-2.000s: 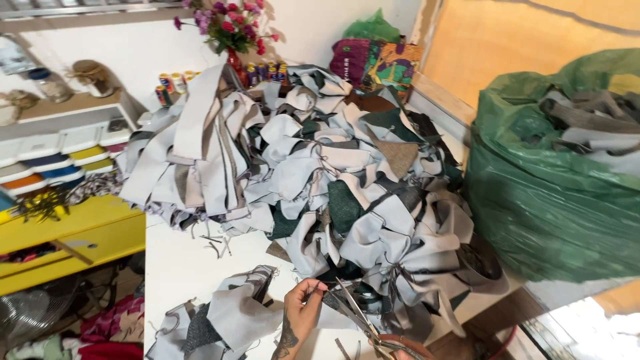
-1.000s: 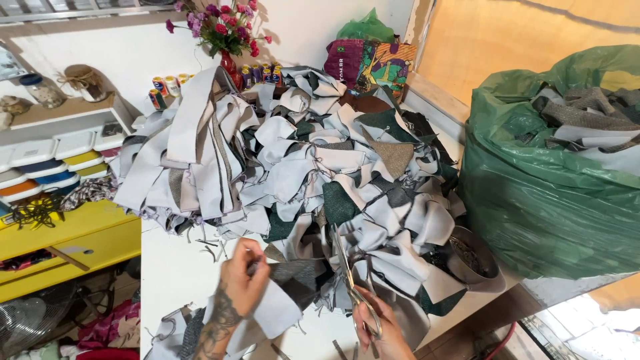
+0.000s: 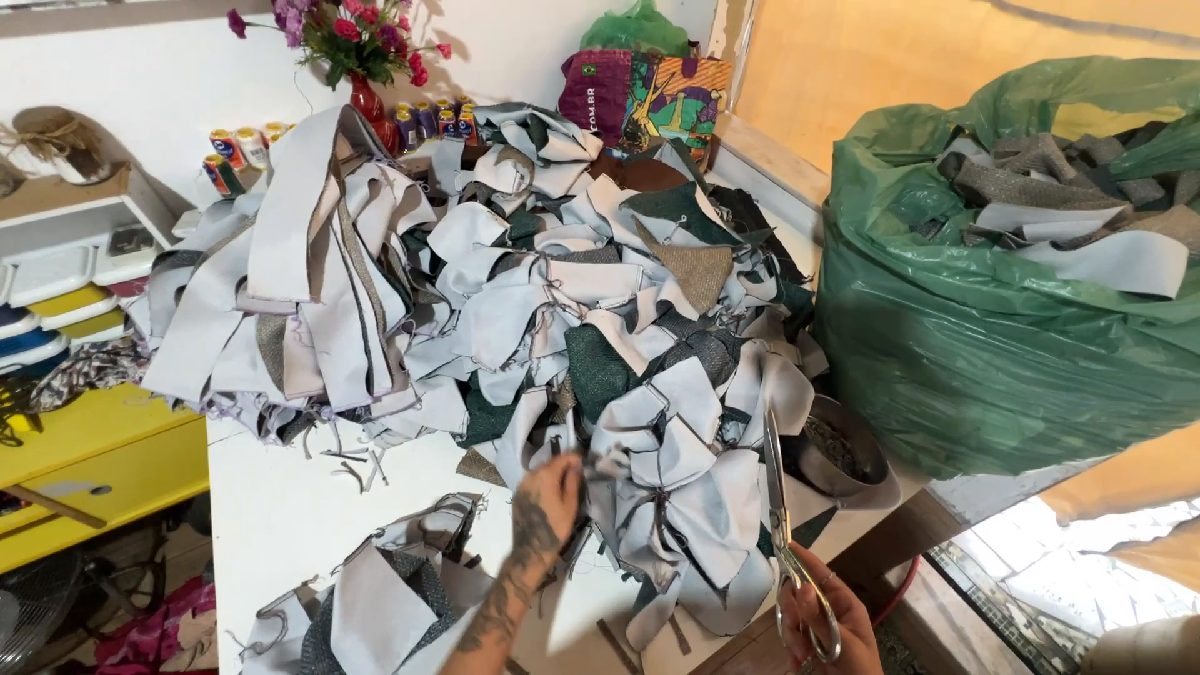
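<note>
A heap of grey, green and brown fabric pieces (image 3: 600, 281), several joined by dark threads, covers much of the white table (image 3: 272, 506). My left hand (image 3: 551, 502), its forearm tattooed, is at the front of the heap; its fingers are blurred against the cloth, and whether they grip a piece is unclear. My right hand (image 3: 830, 614) holds metal scissors (image 3: 780, 506) by the handles, blades pointing up and nearly together, just right of a cluster of grey pieces (image 3: 684, 469). A smaller fabric pile (image 3: 384, 609) lies at the near left.
A green plastic bag (image 3: 994, 347) full of fabric scraps stands at the right. A bowl (image 3: 848, 459) of dark trimmings sits by the table's right edge. Behind the heap are thread spools (image 3: 248, 148), a red vase (image 3: 370, 108) of flowers and a colourful bag (image 3: 647, 98). Yellow drawers (image 3: 112, 469) stand left.
My left hand has moved right, from above the near-left pile to the front of the main heap. My right hand has shifted right with the scissors, whose blades now point more upright.
</note>
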